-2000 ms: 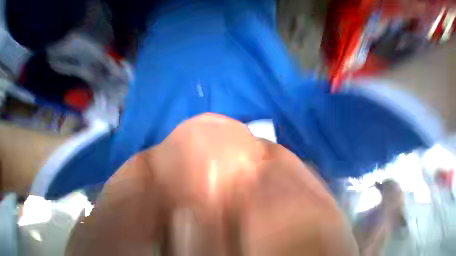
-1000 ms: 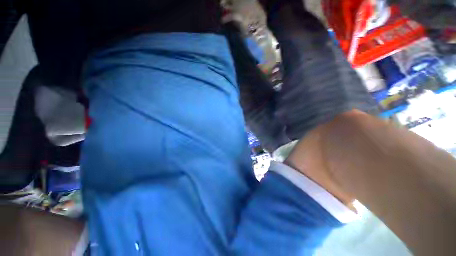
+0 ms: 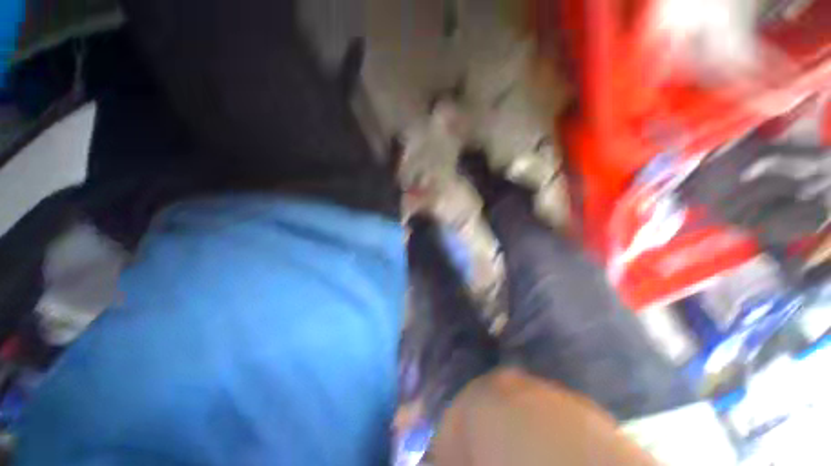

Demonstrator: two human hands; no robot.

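Note:
Neither of my hands can be made out. A blurred bare part of an arm [image 3: 528, 423] comes in at the bottom edge, right of centre; its hand does not show, and I cannot tell which arm it is. A large blue garment [image 3: 246, 346] fills the lower left, close to the camera, with its hem towards the top. No sewing work or machine can be recognised. The whole picture is blurred.
Dark grey clothed legs [image 3: 583, 319] stretch down right of the blue garment. A littered floor [image 3: 446, 155] lies beyond. A red crate [image 3: 665, 273] with dark and whitish cloth stands at the right. A black shape fills the upper left.
The view has swung: the blue garment sits lower and further left, and more floor and red crate show. The sleeve with white trim has left the picture, and less of the arm shows.

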